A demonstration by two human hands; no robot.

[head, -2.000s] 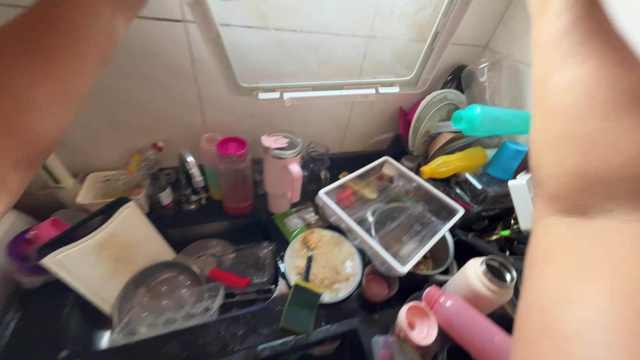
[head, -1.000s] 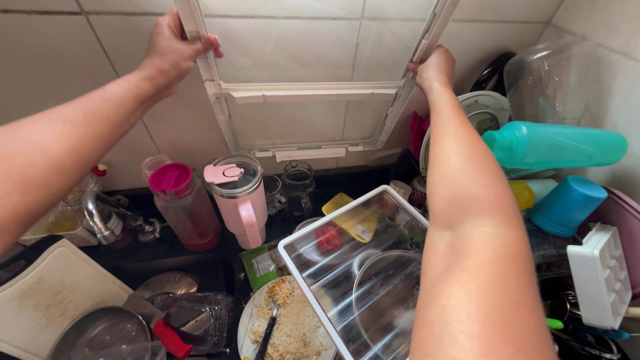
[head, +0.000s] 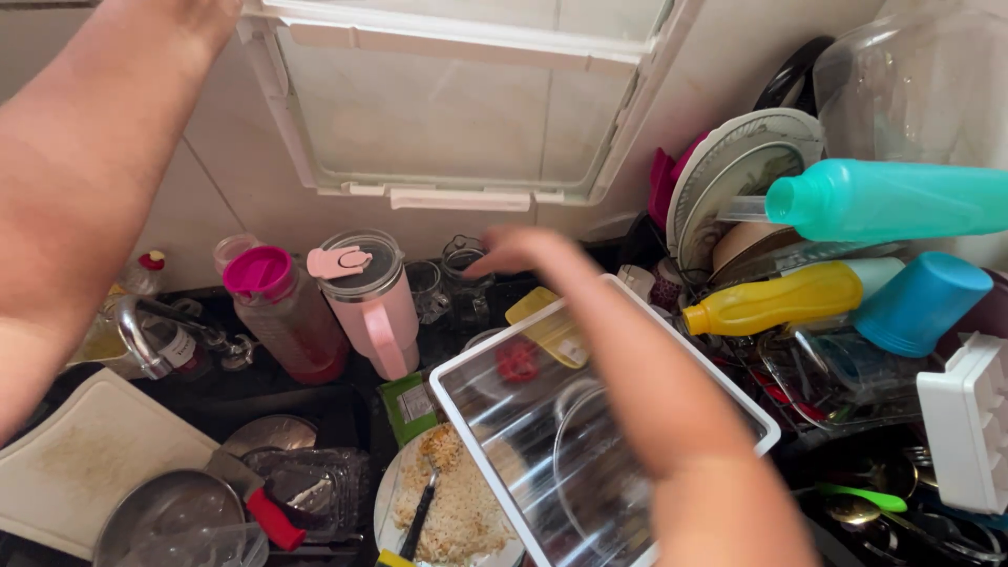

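A large clear panel with a white plastic frame (head: 465,201) leans before the tiled wall. My left hand (head: 209,12) is at its upper left edge, fingers mostly cut off by the view. My right hand (head: 516,248), blurred, is below the panel beside a glass mug (head: 468,276), fingers apart; touching cannot be told. Left of that mug stand another glass mug (head: 428,291), a pink tumbler with handle (head: 370,315) and a bottle with a magenta lid (head: 287,323). My right forearm passes over a clear bin with a white rim (head: 480,441).
A plate of rice with a fork (head: 449,504), a cutting board (head: 94,457), a metal pan (head: 169,512) and a red-handled knife (head: 272,520) lie at the left and front. At right are stacked plates (head: 740,150), a teal bottle (head: 906,199), a yellow bottle (head: 780,298) and a blue cup (head: 921,303).
My right hand has let go of the framed panel's right side and moved down toward the glass mugs. My left hand stays at the panel's left side.
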